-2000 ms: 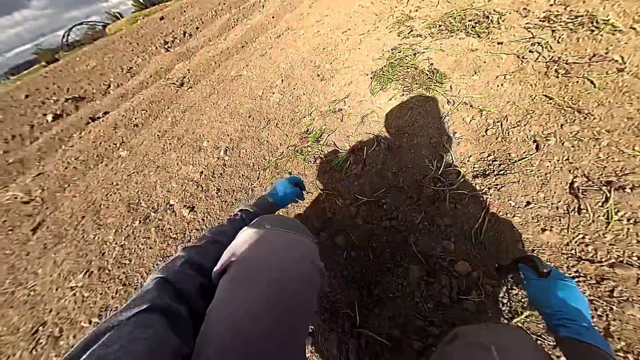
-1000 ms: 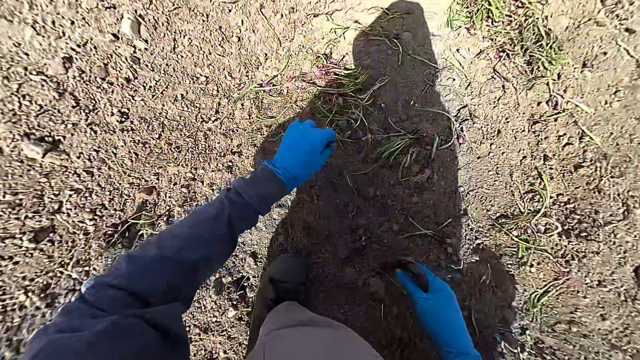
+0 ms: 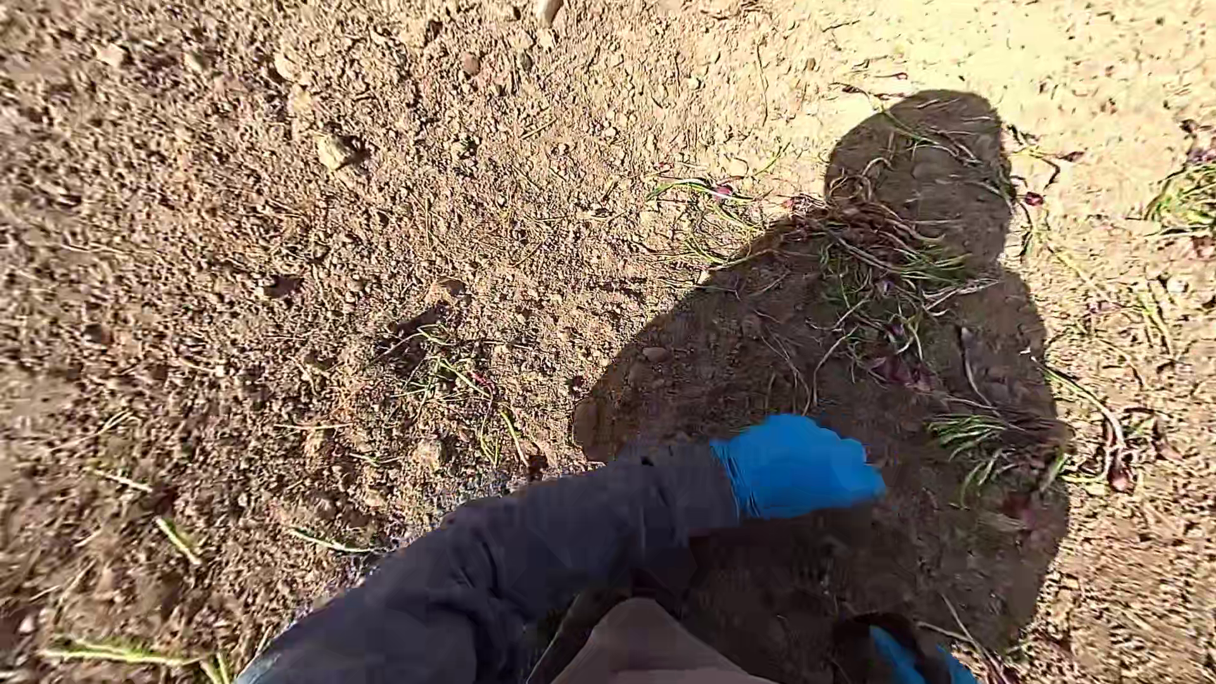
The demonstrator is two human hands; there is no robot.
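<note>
My left hand (image 3: pixel 803 467), in a blue glove, is over the shaded soil right of the middle. Its fingers are curled, and whether anything is inside them cannot be seen. Beyond it lies a pile of small onion-like plants (image 3: pixel 879 275) with green leaves and reddish bulbs. A smaller green tuft (image 3: pixel 978 432) lies to the right of that hand. At the bottom edge my right hand (image 3: pixel 907 655), also blue-gloved, is partly cut off, with a dark object (image 3: pixel 855 636) at its fingers; what that is cannot be told.
Rough brown soil (image 3: pixel 237 380) with stones (image 3: pixel 334 150) spreads to the left. Loose green stalks (image 3: pixel 442 370) lie there too. Another clump of plants (image 3: pixel 1187 199) is at the right edge. My knee (image 3: pixel 646 641) shows at the bottom, and my shadow covers the ground ahead.
The view has tilted down to the ground since the first frame. My left hand has moved away from beside the plant pile, back toward my body. The right hand now shows only partly.
</note>
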